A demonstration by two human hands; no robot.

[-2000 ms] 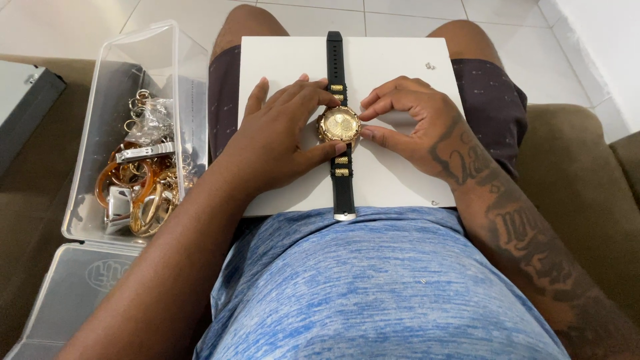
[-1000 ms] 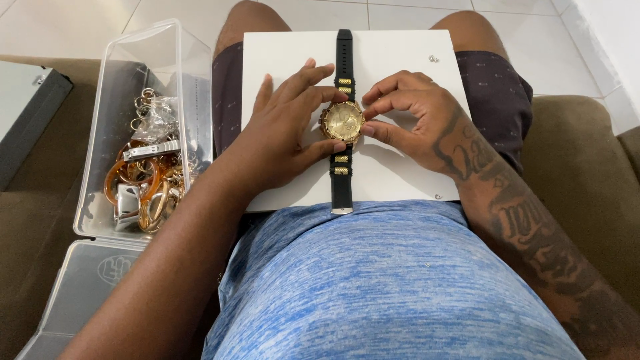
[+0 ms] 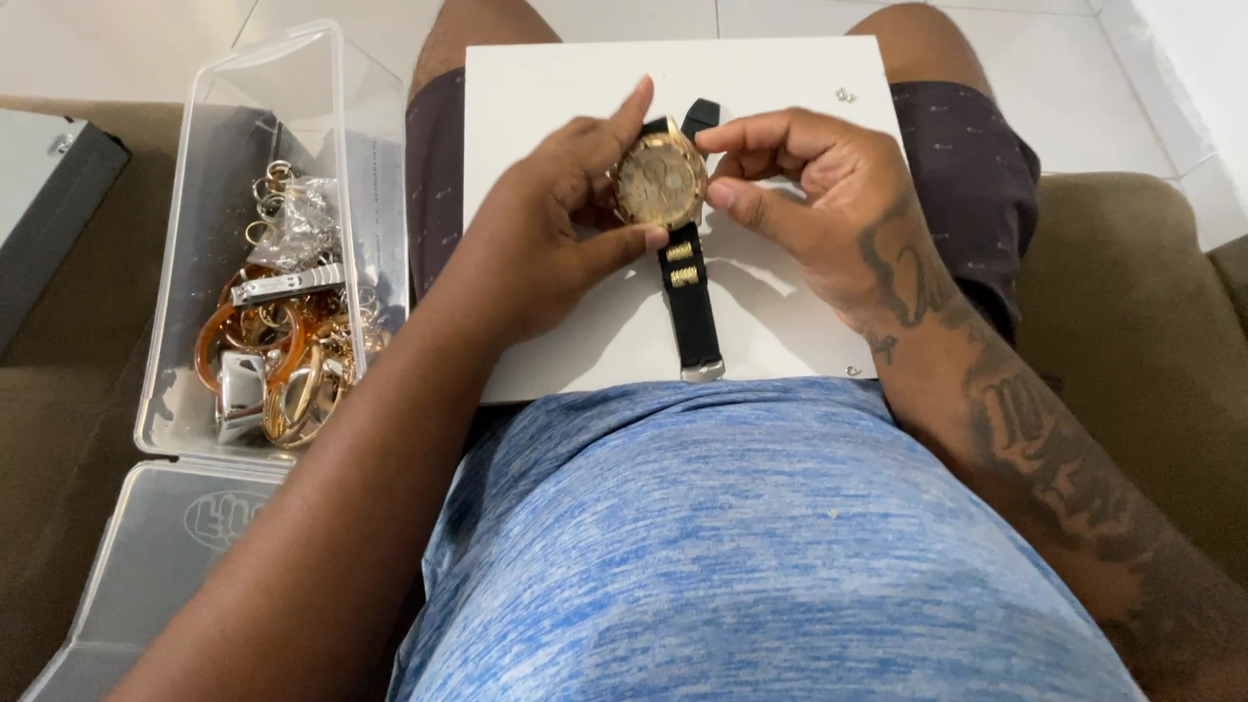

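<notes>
A gold-coloured wristwatch (image 3: 660, 182) with a black strap and gold strap bars is held over a white board (image 3: 565, 361) on my lap. My left hand (image 3: 565, 214) grips the watch case from the left, thumb at its lower edge, other fingers partly hidden behind it. At the case's right side, my right hand (image 3: 814, 185) has its index fingertip and thumb at the edge, by the crown side. The lower strap reaches down to its metal buckle near the board's near edge. The upper strap bends behind the case, its end showing at the upper right.
To the left stands a clear plastic box (image 3: 161, 361) holding rings, amber-coloured bangles (image 3: 202, 346), a nail clipper (image 3: 288, 284) and gold-coloured jewellery, its lid (image 3: 146, 575) folded toward me. Small stud-like pieces (image 3: 845, 96) lie on the board's far right. A grey box (image 3: 49, 195) sits at far left.
The watch lay flat with its strap straight; now its case is lifted and tilted in my left hand, and the upper strap has bent behind it. My right hand remains at the case's right side.
</notes>
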